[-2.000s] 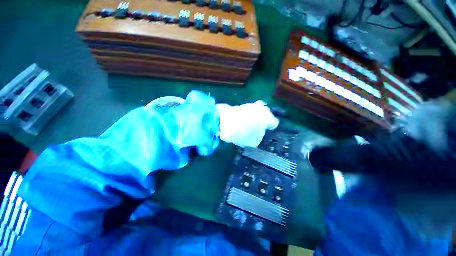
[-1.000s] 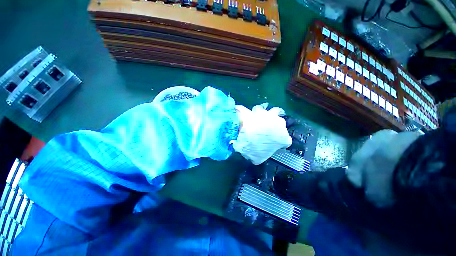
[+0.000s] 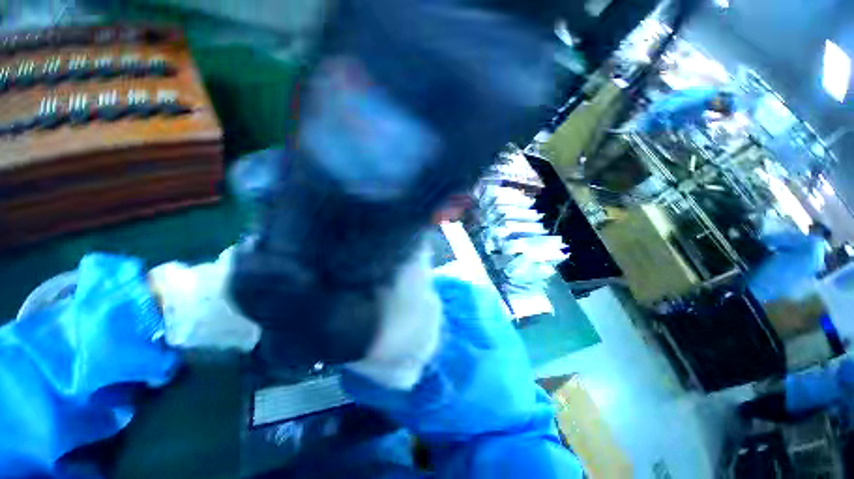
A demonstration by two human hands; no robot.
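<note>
The dark assembly jig (image 3: 251,449) lies low in the centre, mostly covered. One ribbed heat sink strip (image 3: 300,399) shows on it. My right hand (image 3: 404,327), in a white glove, is closed around the dark, blurred electric screwdriver (image 3: 309,271), which stands large over the jig. Its bit tip cannot be made out. My left hand (image 3: 201,304), in a white glove, is at the jig's left side. Its fingers are hidden behind the screwdriver, so its grip cannot be told.
A stacked brown transistor tray (image 3: 103,178) stands at the upper left. A white dish rim (image 3: 47,292) shows behind my left sleeve. Silver-white pieces (image 3: 520,234) lie in a pile right of the screwdriver. A black tote (image 3: 721,341) and people in blue (image 3: 684,108) are farther right.
The view has swung right, so the tray stack and jig appear farther left and the aisle shows. The screwdriver now looms upright over the jig, with my right hand closer to my left.
</note>
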